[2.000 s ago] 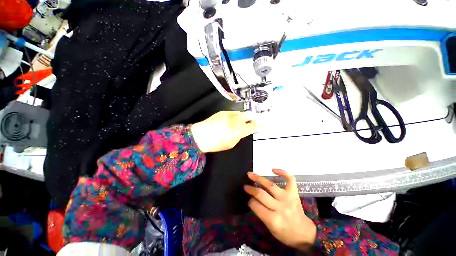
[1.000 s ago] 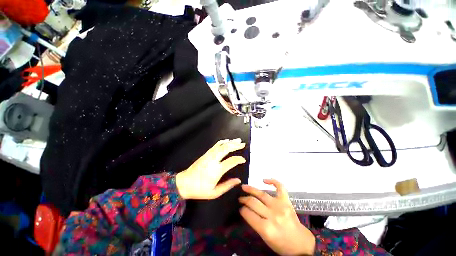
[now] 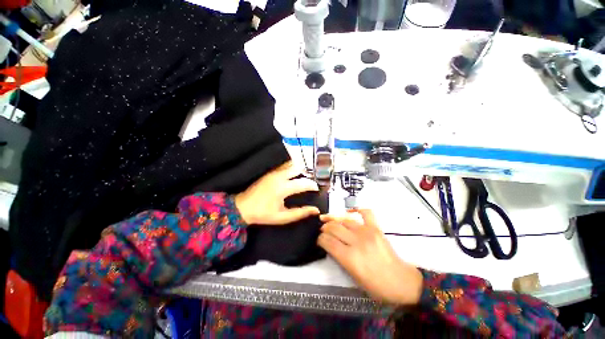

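A plain black cut panel (image 3: 292, 242) lies left of and under the presser foot (image 3: 324, 182) of the white sewing machine (image 3: 424, 99). My left hand (image 3: 278, 198) lies flat on the panel, fingers apart, just left of the foot. My right hand (image 3: 361, 248) is at the panel's right edge in front of the foot, fingertips on the edge near my left thumb. Whether the right fingers pinch the cloth cannot be told. Speckled black fabric (image 3: 113, 112) is heaped at the left and joins the dark cloth.
Black-handled shears (image 3: 487, 228), a thin pointed tool (image 3: 424, 198) and small red-and-blue-handled snips (image 3: 446, 205) lie under the machine arm. A tan piece (image 3: 527, 283) lies near the front edge. A ruler strip (image 3: 278, 294) runs along that edge.
The black panel has moved away from me toward the foot; its near end now lies on the table. Both hands have moved nearer the foot. The view has shifted, showing more of the machine's top.
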